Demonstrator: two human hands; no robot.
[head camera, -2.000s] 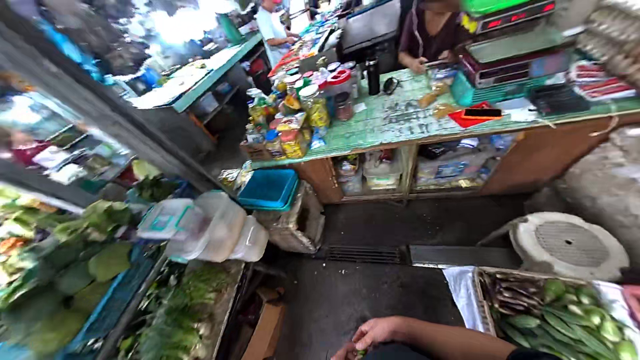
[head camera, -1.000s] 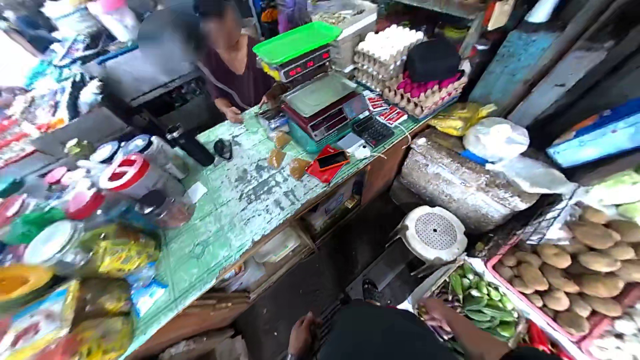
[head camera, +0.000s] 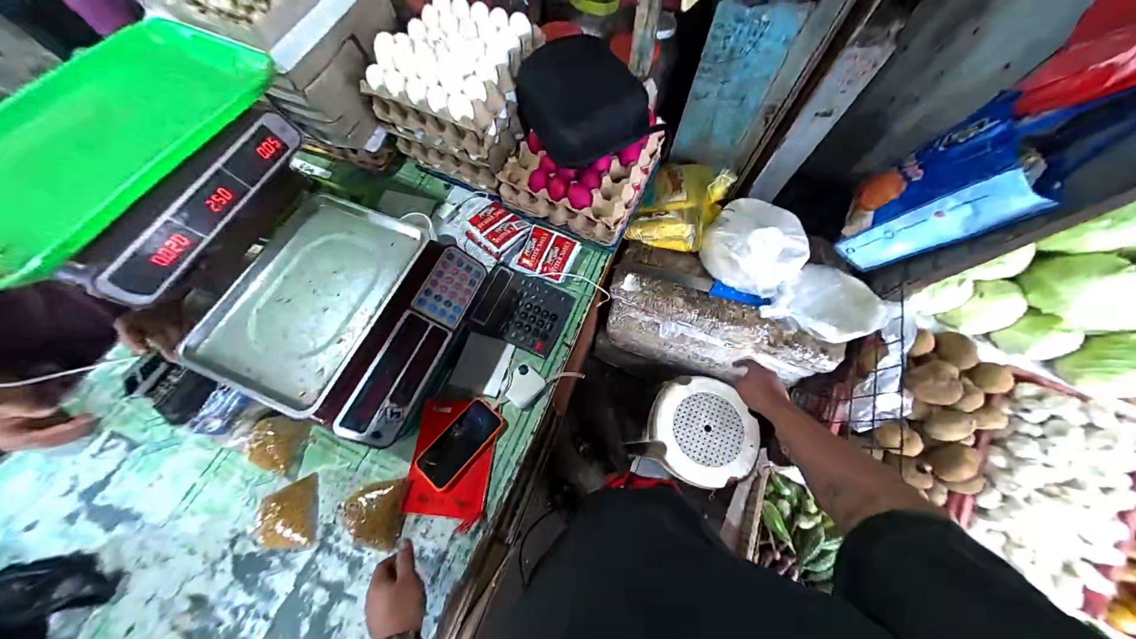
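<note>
My left hand (head camera: 396, 593) is over the near edge of the worn green counter, close to a small bag of brown powder or grains (head camera: 375, 513); it holds nothing visible. With my right arm stretched forward, my right hand (head camera: 761, 387) is beside the round white perforated stool seat (head camera: 707, 429), at the front of a worn wrapped block (head camera: 710, 328). Whether its fingers grip anything is unclear. An orange-edged phone (head camera: 460, 444) lies on a red booklet (head camera: 451, 497). A digital scale with a metal tray (head camera: 306, 302) stands beyond.
Another person's hand (head camera: 44, 430) is at the far left, near a scale with a green tray (head camera: 133, 133). Egg trays (head camera: 435, 133) stack behind, with a black item (head camera: 581, 98) on top. Potatoes (head camera: 950, 413) and cabbages (head camera: 1065, 293) fill the right side.
The view has swung far right and come closer to the scales and stool. My right hand has moved from the green vegetables to beside the stool. My left hand is now over the counter.
</note>
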